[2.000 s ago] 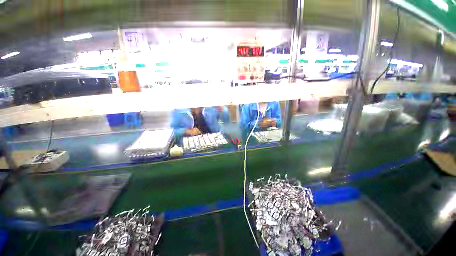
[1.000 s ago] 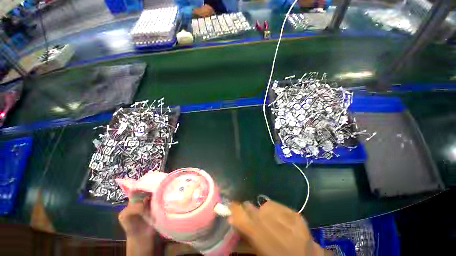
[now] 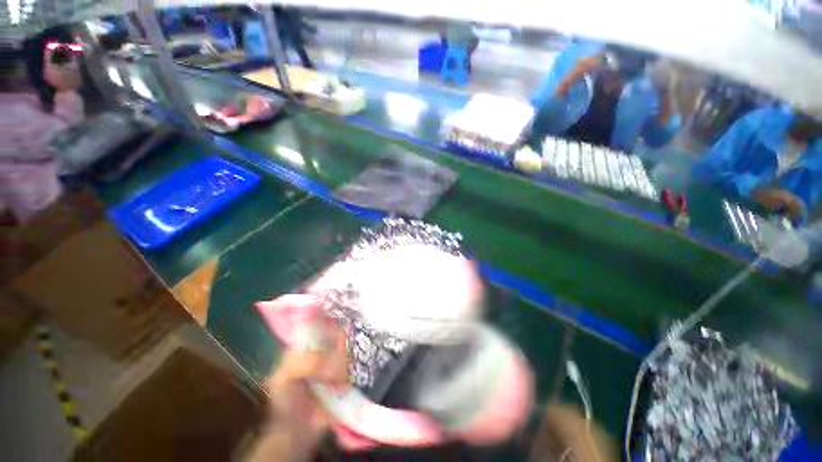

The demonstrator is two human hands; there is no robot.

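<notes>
Pink headphones are close in front of me, blurred, with one ear cup bright white and a pointed pink projection at the left. My left hand is shut on their left side. My right hand is blurred at the bottom edge, right of the headphones and partly cut off; its grip is unclear. A small white plug on a cord shows just above it, apart from the headphones. A heap of wired circuit boards lies behind the headphones, partly hidden. Another heap lies at the lower right.
A blue tray is on the bench at the left. Brown cartons stand below the bench edge. A dark sheet lies on the green conveyor. A person in pink is at the far left. People in blue smocks sit opposite.
The view has swung left. The headphones have come up closer, and one cup now looks bright white. The plug, earlier at the ear cup in my right hand, is now apart from it.
</notes>
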